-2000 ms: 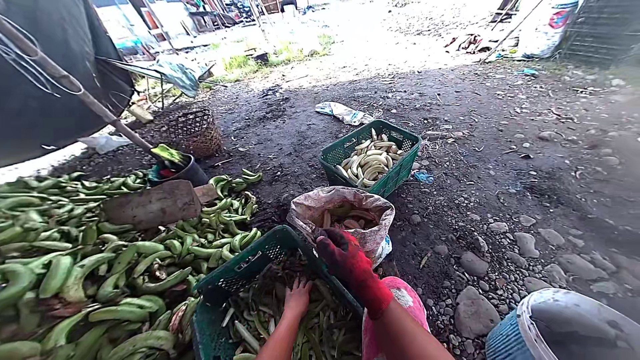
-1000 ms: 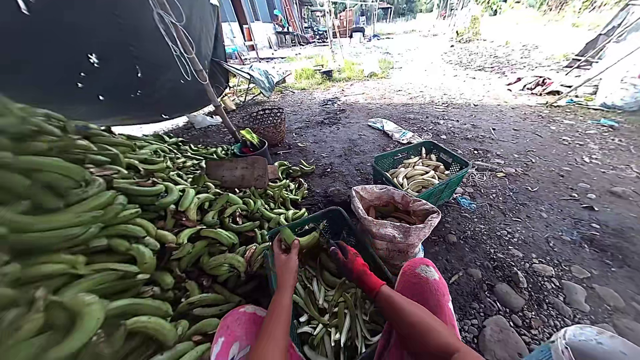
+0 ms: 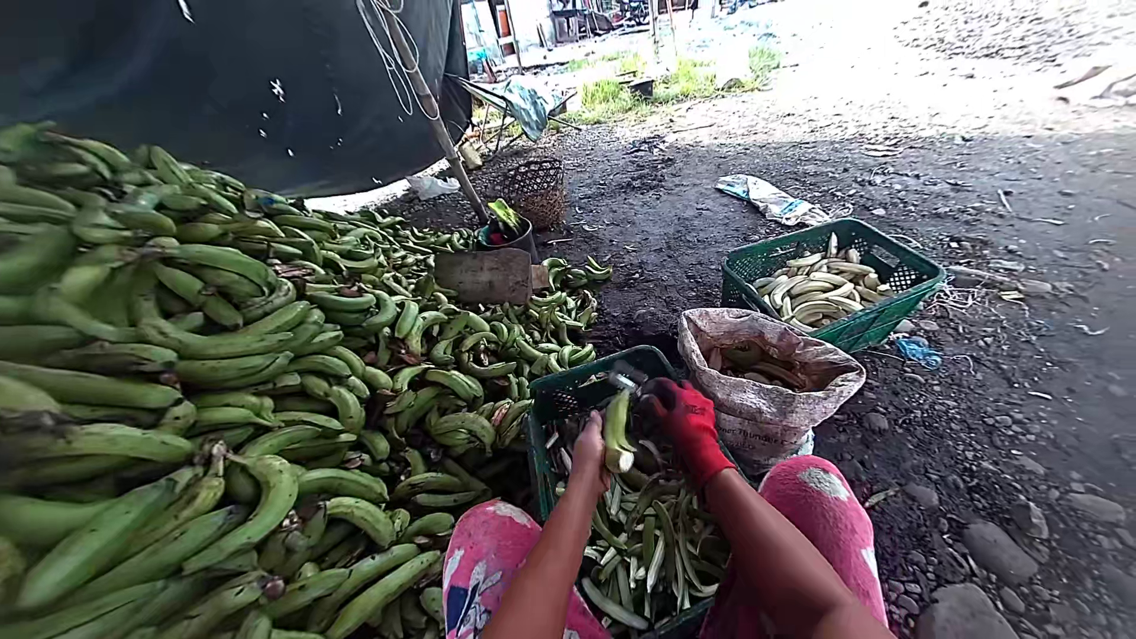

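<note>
My bare left hand [image 3: 589, 451] holds a green plantain [image 3: 618, 433] with a pale cut lower end. My right hand [image 3: 685, 424], in a red and dark glove, grips a small metal blade tool [image 3: 627, 376] against the plantain's upper part; the tool is blurred. Both hands are over a green plastic crate [image 3: 536, 426] between my knees, with strips of green peel [image 3: 657, 550] in it. Left of the crate rises a large heap of green plantains [image 3: 257, 355]. An open woven sack [image 3: 763, 413] with brownish contents stands right of the crate.
Another green crate [image 3: 874, 324] with peeled plantains [image 3: 821, 288] stands beyond the sack. A wooden board [image 3: 484, 276] lies at the heap's edge, near a dark bucket [image 3: 524, 241] and a woven basket [image 3: 537, 195]. Stones [image 3: 998, 550] lie at right.
Two seconds ago my left hand was down in the peel without a plantain; one second ago it held a green one. My right hand has come from beside the sack to this plantain.
</note>
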